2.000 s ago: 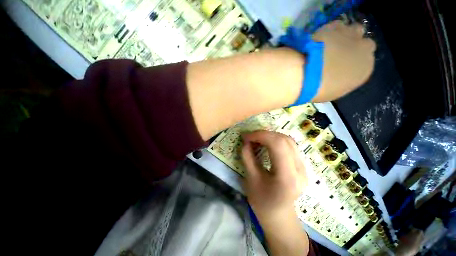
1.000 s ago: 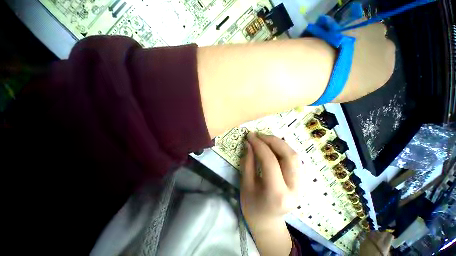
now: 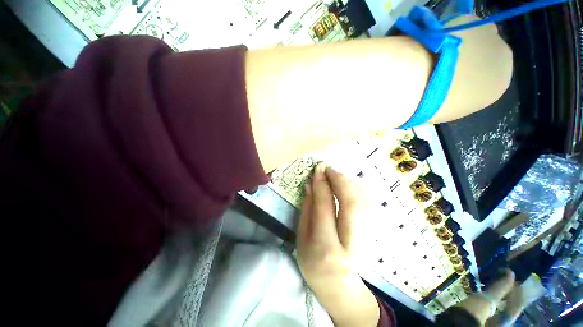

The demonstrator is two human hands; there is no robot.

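The circuit board panel (image 3: 390,211) is pale cream, with copper coils (image 3: 406,165) and black blocks (image 3: 419,149) along its far edge. My left arm, in a maroon sleeve and blue wrist strap (image 3: 435,86), crosses above the boards. My left hand (image 3: 482,70) is over the black component tray (image 3: 470,131); its fingers are hidden. My right hand (image 3: 326,220) rests low over the panel. Its thumb and fingertips are close together at the board surface near the body-side edge; whether they hold a component is too small to tell. Silvery component legs (image 3: 479,153) lie in the tray.
Another board (image 3: 217,25) lies beyond my left arm, with a coil and black block. The grey-white conveyor rail (image 3: 272,207) runs nearest my body. A crumpled clear bag (image 3: 540,182) is right of the tray. Another person's hand (image 3: 495,303) is at the lower right.
My left forearm has shifted slightly up in the picture, its hand still over the tray. My right fingertips have moved slightly along the board. The other person's hand has moved further into view.
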